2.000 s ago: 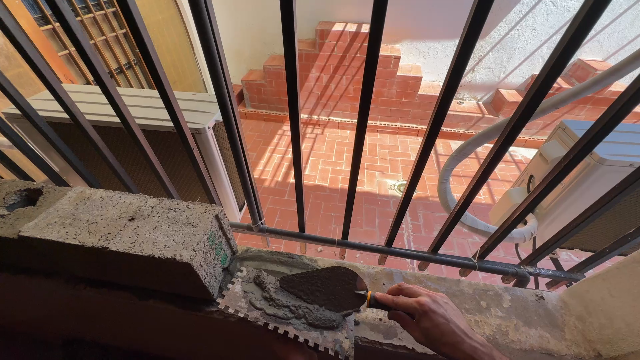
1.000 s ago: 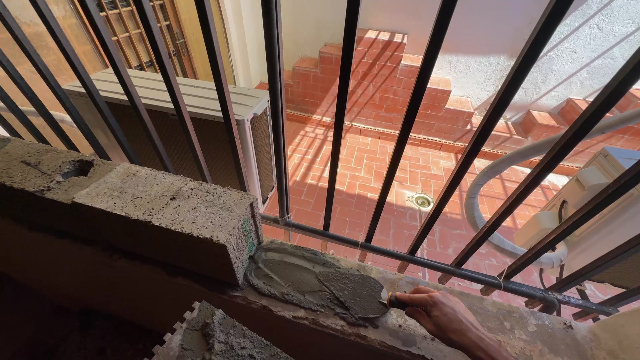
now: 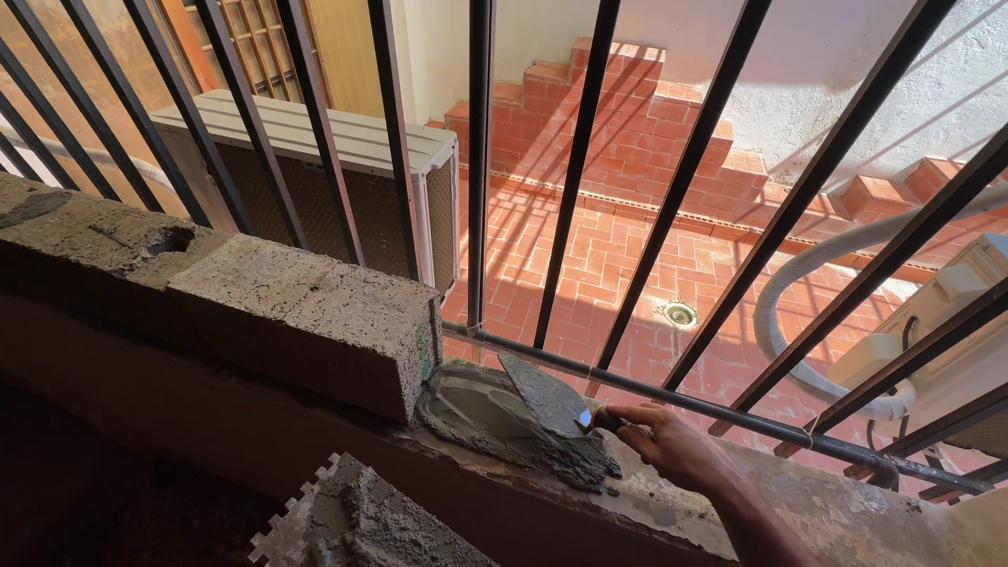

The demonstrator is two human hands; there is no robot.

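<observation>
My right hand (image 3: 669,442) grips the dark handle of a pointing trowel (image 3: 547,394), whose mortar-smeared blade lies tilted on a bed of wet grey mortar (image 3: 480,409). The mortar is spread on top of a low wall (image 3: 654,500), touching the end of a concrete block (image 3: 307,307). Below, at the bottom edge, a notched trowel (image 3: 291,524) carries a heap of mortar (image 3: 378,520). My left hand is out of view, and whatever holds the notched trowel is hidden.
Black metal railing bars (image 3: 579,173) rise just behind the wall, with a horizontal rail (image 3: 551,358) near the mortar. More block (image 3: 102,236) runs left, with a hole in its top. Beyond the bars are air-conditioner units (image 3: 307,134), a corrugated hose (image 3: 776,315) and a tiled patio (image 3: 567,260).
The notched trowel has moved from beside the block down to the bottom edge. Mortar now covers the wall top by the block's end, and the pointing trowel has moved onto it.
</observation>
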